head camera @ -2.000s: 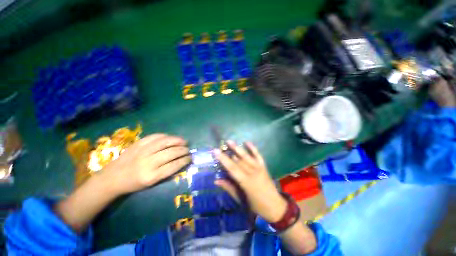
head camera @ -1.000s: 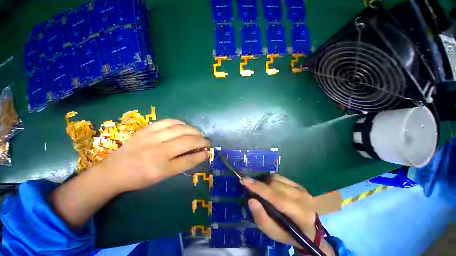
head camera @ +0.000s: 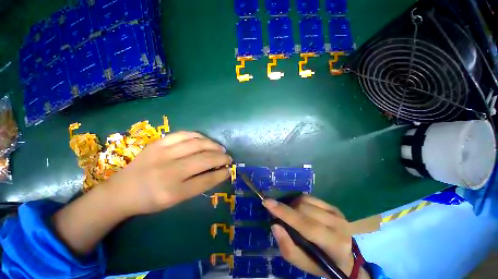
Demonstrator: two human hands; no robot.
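A blue PCB panel [head camera: 254, 236] lies in front of me, with orange flex cables [head camera: 221, 230] sticking out from its left edge. My right hand [head camera: 316, 234] grips a black soldering iron [head camera: 308, 246], its thin metal tip at the panel's top left corner. My left hand [head camera: 175, 170] has its fingertips at that same corner, pinched on a flex cable [head camera: 233, 172] that is mostly hidden by the fingers. A pile of loose flex cables [head camera: 112, 152] lies beside my left hand, partly covered by it.
A stack of bare PCB panels [head camera: 93, 54] is at upper left. A finished panel [head camera: 279, 37] lies at top centre. A fume fan [head camera: 409, 82] and a white tub [head camera: 456, 152] are at right. A clear bag [head camera: 6, 136] is at the left edge. A blue sleeve [head camera: 483, 190] shows at far right.
Two seconds ago the right hand was spread over the panel's top with the fingers apart. Since one second ago both hands hold nearly the same pose; the view has shifted slightly.
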